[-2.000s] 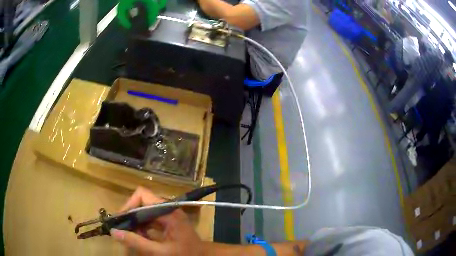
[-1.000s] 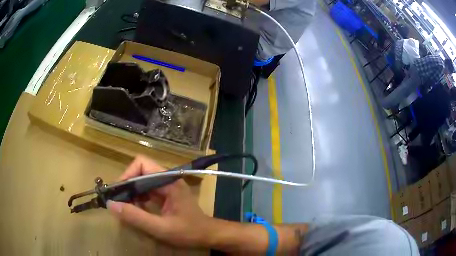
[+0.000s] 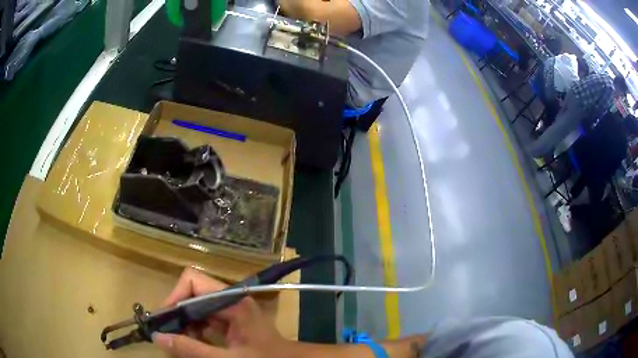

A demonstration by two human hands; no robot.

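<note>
My right hand (image 3: 234, 328) holds a soldering iron (image 3: 183, 313) like a pen at the lower left. Its dark metal tip and the thin curved solder feed tube (image 3: 120, 324) point left over the tan cardboard sheet (image 3: 49, 280). The small knob sits above the tip. A long pale solder wire sleeve (image 3: 428, 210) runs from the handle right and up to the feeder. A dark iron stand (image 3: 168, 189) sits in the cardboard tray (image 3: 288, 175), empty of the iron. My left hand is not in view.
A blue pen (image 3: 208, 131) lies in the tray. Behind stands the dark solder feeder box (image 3: 259, 87) with a green spool (image 3: 175, 12). A person's arm (image 3: 322, 15) is beyond it. The green conveyor (image 3: 42, 105) is at the left, cartons (image 3: 594, 287) at the lower right.
From one second ago, the tray, feeder and hand with the iron appear lower in the view, and the green spool shows again. The grip on the iron looks the same.
</note>
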